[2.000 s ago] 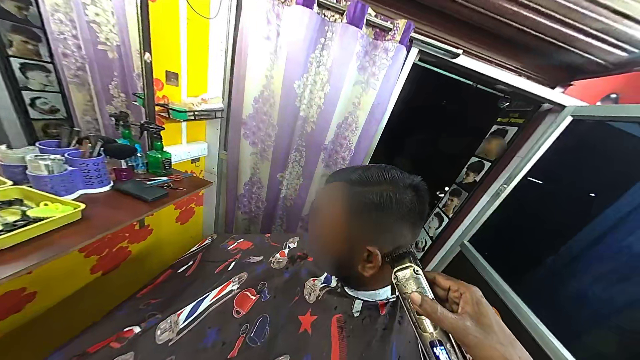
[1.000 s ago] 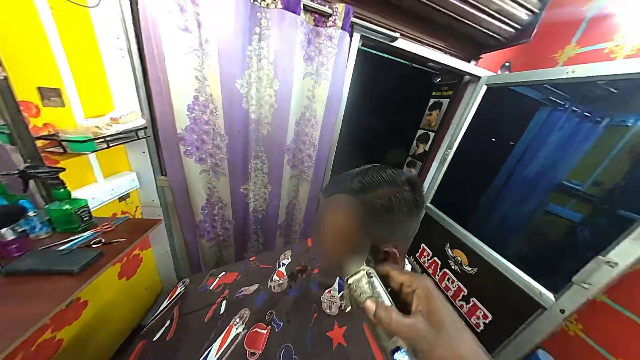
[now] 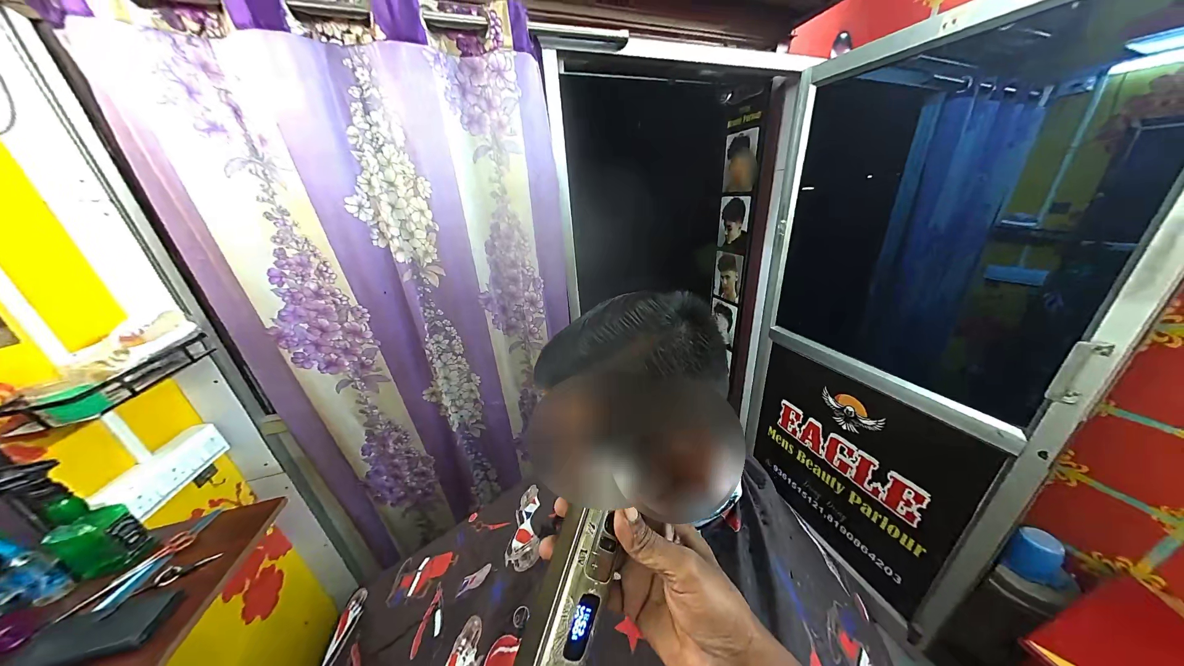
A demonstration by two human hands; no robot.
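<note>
My right hand (image 3: 689, 583) holds a metallic hair clipper (image 3: 560, 587) with a lit display, its thumb along the clipper's right side. Fingertips show at the clipper's left edge. The clipper's upper end is at the lower part of a seated person's blurred face, so contact there cannot be told. Short dark hair (image 3: 638, 338) tops the person's head, which faces toward the camera's lower left. A dark barber cape (image 3: 490, 578) printed with red, white and blue barber motifs covers the person's body. My left hand is not in view.
At left, a counter (image 3: 250, 541) holds scissors (image 3: 185, 566), a green bottle (image 3: 97, 541) and a dark flat case (image 3: 106, 634). A floral curtain (image 3: 305, 185) hangs behind. A glass-panelled door (image 3: 925, 231) and a blue-topped container (image 3: 1036, 555) are at right.
The clipper and my right hand have moved from beside the person's ear to the front of the lower face. The view has shifted right and closer.
</note>
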